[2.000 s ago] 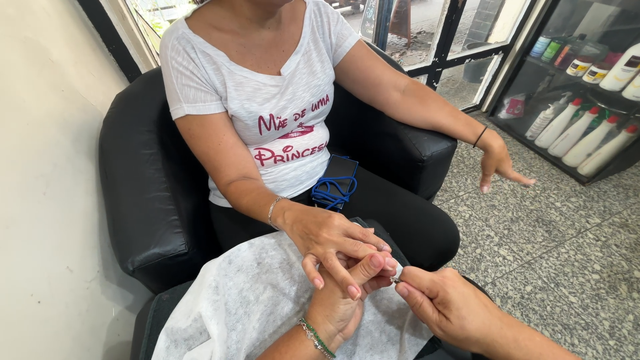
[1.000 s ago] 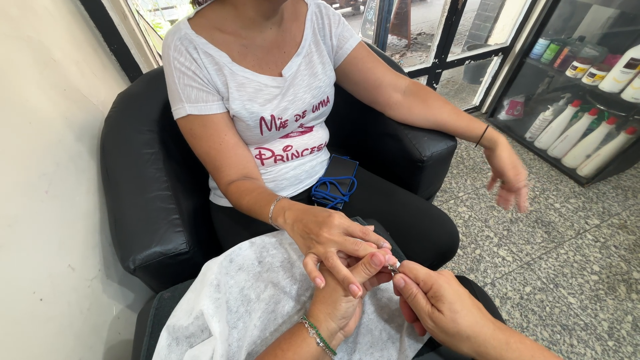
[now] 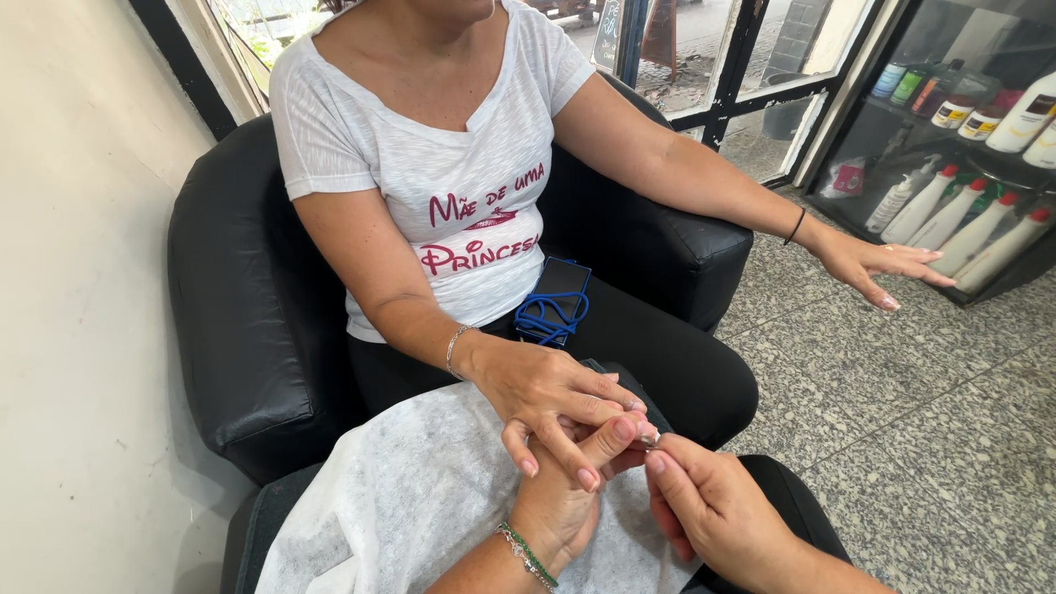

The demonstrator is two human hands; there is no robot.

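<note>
My left hand (image 3: 569, 487), wearing green and silver bracelets at the wrist, holds a fingertip of the seated person's hand (image 3: 549, 388) from below, thumb on top. My right hand (image 3: 709, 503) pinches a small metal tool (image 3: 652, 443), mostly hidden in my fingers, its tip at the held fingertip. The tool's exact kind cannot be told. Under both my left hand and the person's hand lies a white non-woven cloth (image 3: 388, 487). The person's other hand (image 3: 883, 260) is stretched out past the armrest, fingers spread.
The person sits in a black armchair (image 3: 239, 289) beside a pale wall. A phone with a blue cord (image 3: 551, 305) rests on the lap. At the right stands a glass cabinet (image 3: 916, 140) with bottles and jars, on a speckled stone floor (image 3: 932, 429).
The person's free hand, hanging lower one second ago, is now raised and stretched outward with fingers spread. My hands stay at the held fingertip.
</note>
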